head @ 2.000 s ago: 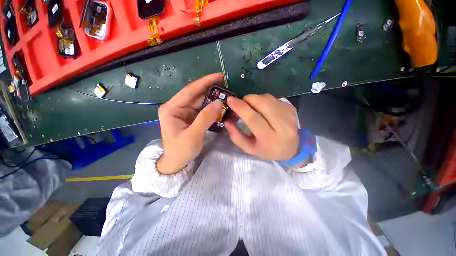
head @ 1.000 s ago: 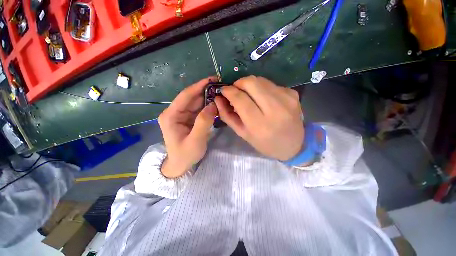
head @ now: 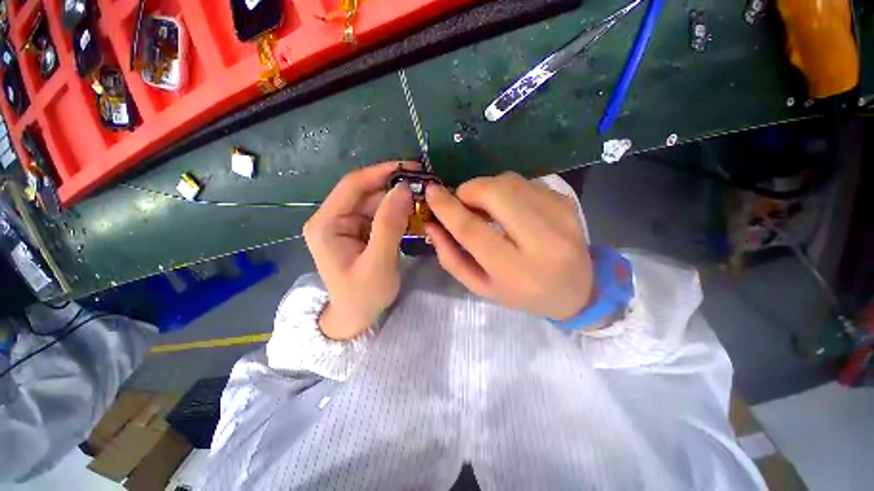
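A small black watch case (head: 416, 179) is held up between both hands in front of the bench's front edge. A gold-orange flex cable (head: 418, 220) shows below it between the fingers. My left hand (head: 356, 251) grips the case from the left with thumb and fingers. My right hand (head: 517, 245), with a blue strap at the wrist, has its thumb and fingertips on the case's right side. The fingers hide much of the case and its inside.
Red foam tray (head: 206, 86) with watch parts lies behind left. Two battery cells (head: 243, 162) lie left of the hands. Tweezers (head: 561, 65), a blue rod (head: 631, 67) and an orange-handled tool (head: 817, 48) lie right. A grey-white sleeve (head: 72, 384) shows far left.
The case has tilted in my fingers, and the gold-orange flex shows again below it. My right hand has shifted slightly down and right. The view has moved a little.
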